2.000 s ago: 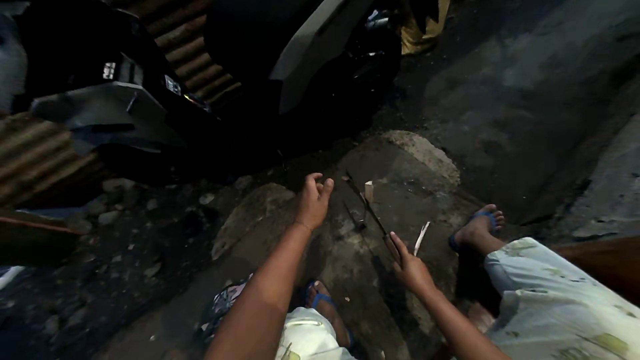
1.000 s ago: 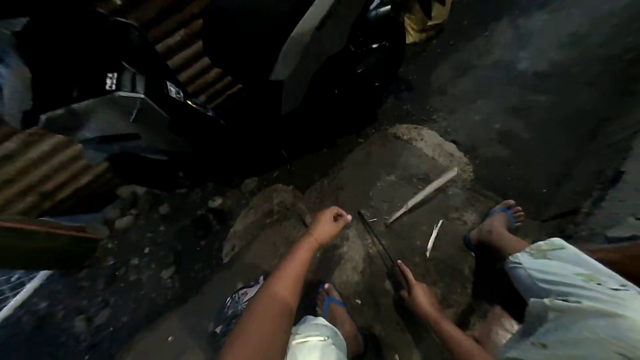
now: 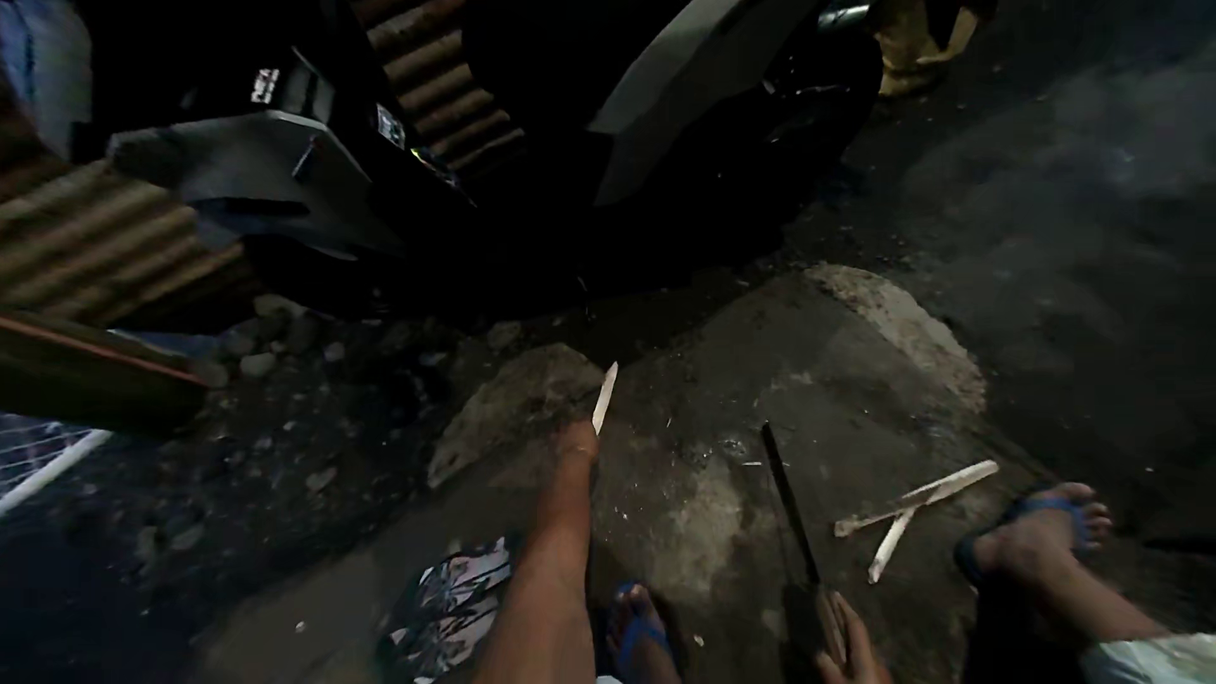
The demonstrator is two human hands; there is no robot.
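Observation:
My left hand (image 3: 576,441) is closed around a pale strip of split wood (image 3: 605,397), whose pointed end sticks up beyond the fingers. At the lower right, my right hand (image 3: 851,646) grips the handle of a knife-like tool with a long, narrow dark blade (image 3: 790,503), which points up and away over the concrete. Two light wood pieces (image 3: 950,484) lie crossed on the ground, right of the blade. Small slivers are scattered between my hands.
A dark motorcycle (image 3: 275,161) stands across the top, with corrugated metal sheets (image 3: 76,237) around it. Loose stones (image 3: 275,342) lie at left. My feet in blue flip-flops (image 3: 1045,522) are on the rough concrete (image 3: 807,351). A patterned cloth or bag (image 3: 456,598) is by my left arm.
My left hand has moved left and now holds a wood strip; a second ago it was near the blade tip. The wood pieces that lay apart at right are now crossed.

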